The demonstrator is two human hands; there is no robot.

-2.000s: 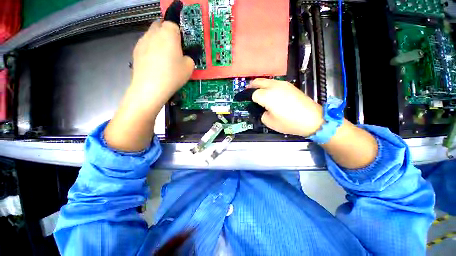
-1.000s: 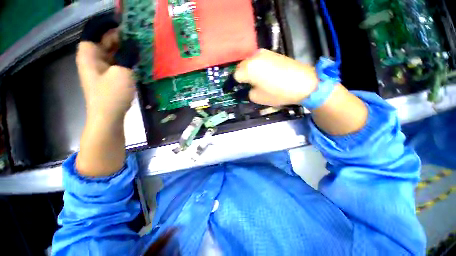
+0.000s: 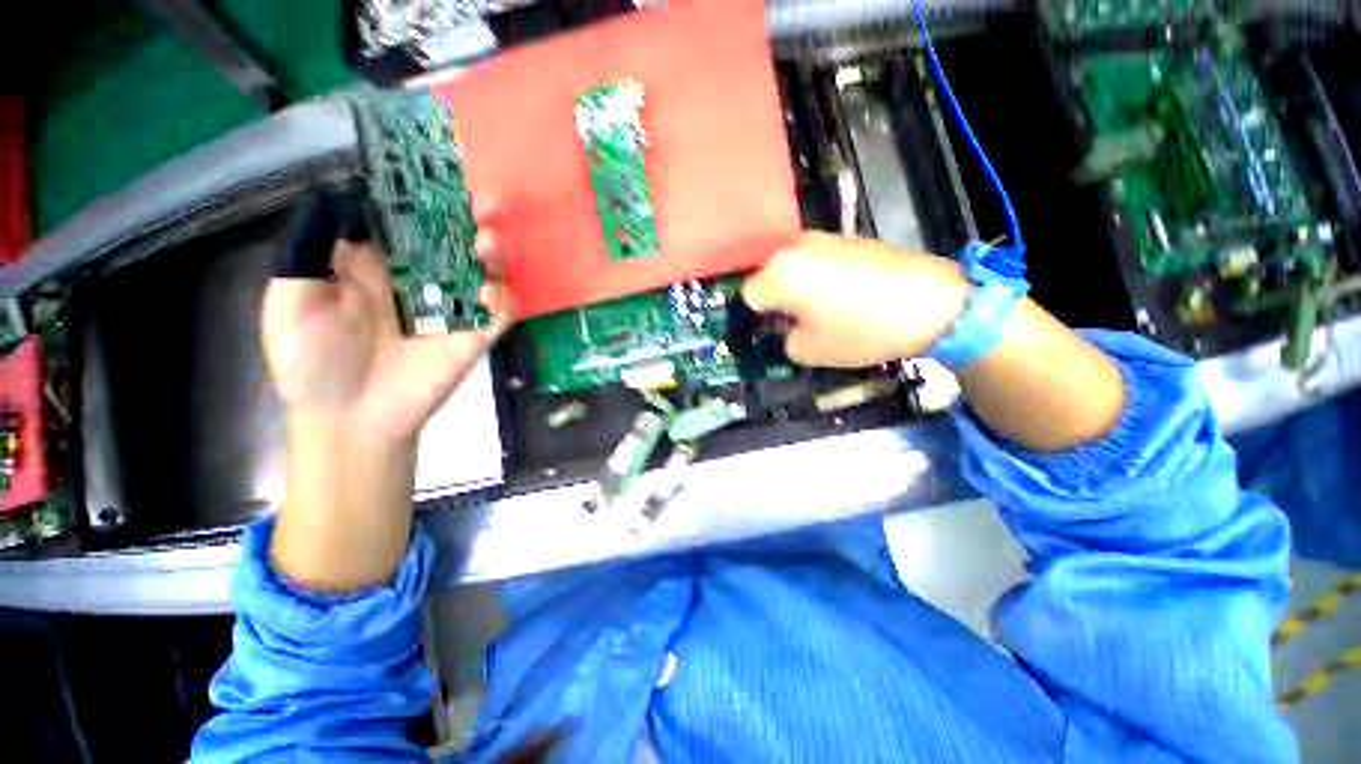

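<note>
My left hand (image 3: 373, 336), palm turned up, holds a green daughter board (image 3: 426, 209) upright at the left edge of the red sheet. A black finger cot covers a fingertip. The red sheet (image 3: 717, 164) lies over most of the main circuit board (image 3: 605, 346). Another narrow daughter board (image 3: 620, 172) lies on the sheet. My right hand (image 3: 858, 299) is at the sheet's near right corner, over the main board; its fingertips are partly hidden, and I cannot tell whether they grip anything.
Green and metal fixture clamps (image 3: 639, 448) stand at the pallet's near edge. A second pallet with a green board (image 3: 1194, 164) is at the right. A blue cord (image 3: 970, 127) hangs beside my right wrist. Silvery parts (image 3: 426, 27) are at the top. The metal rail (image 3: 537, 530) runs along the front.
My left hand has lifted one daughter board off the red sheet, moved left and turned it. The other board stays on the sheet. My right hand remains near the sheet's corner. The view has shifted.
</note>
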